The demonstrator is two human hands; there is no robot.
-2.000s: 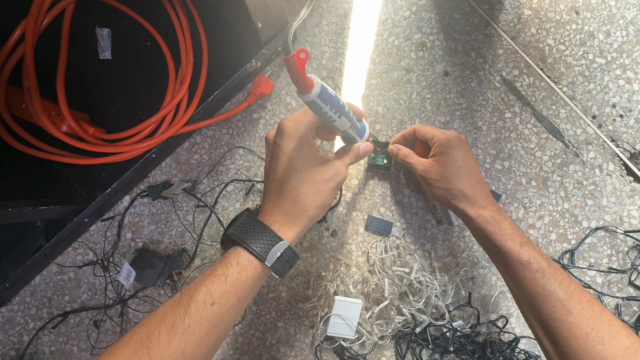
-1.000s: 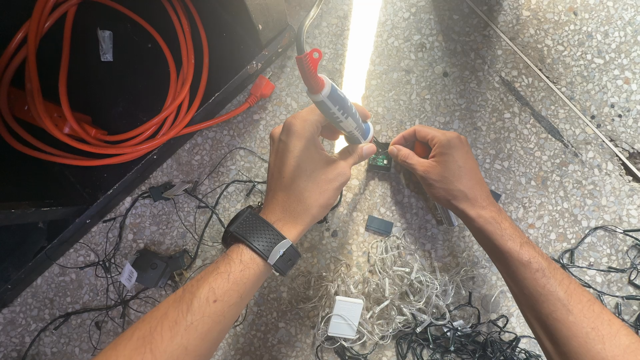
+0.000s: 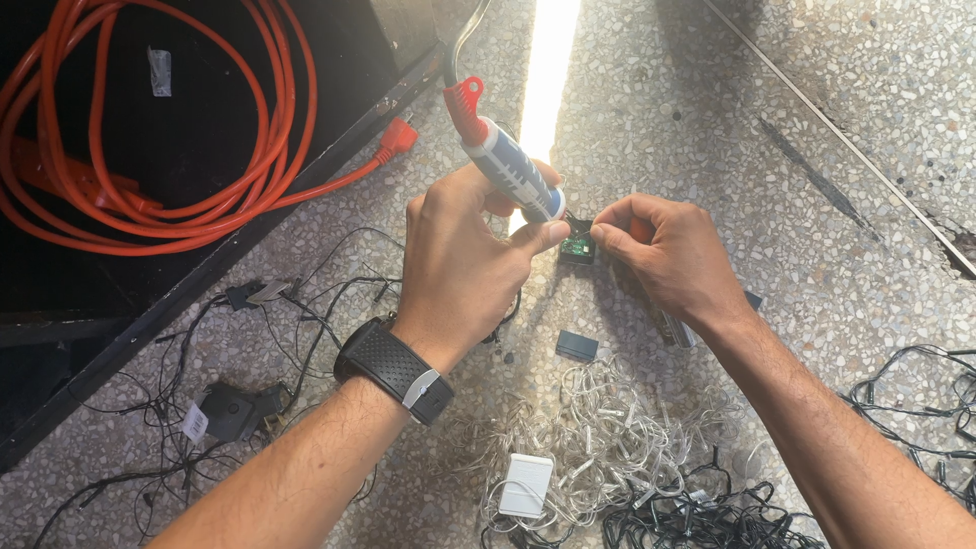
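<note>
My left hand [image 3: 473,259] grips the blue-and-white handle of a soldering iron [image 3: 518,171], its red cord end up and its working end down by a small circuit board. That green circuit board [image 3: 577,247] sits in a small black plastic case. My right hand [image 3: 671,252] pinches something thin at the case's upper right edge; what it holds is hidden by the fingertips. A small dark rectangular plastic piece [image 3: 576,346] lies on the floor below the case. A metallic strip-like object [image 3: 677,329] lies partly under my right wrist.
Clear-wire string lights [image 3: 610,427] with a white plastic box [image 3: 526,485] lie in front. Dark string lights [image 3: 694,522] tangle beside them, and more wires [image 3: 915,381] lie far right. Black wires and a black box [image 3: 232,412] are at left. An orange extension cord [image 3: 267,191] coils on a black surface.
</note>
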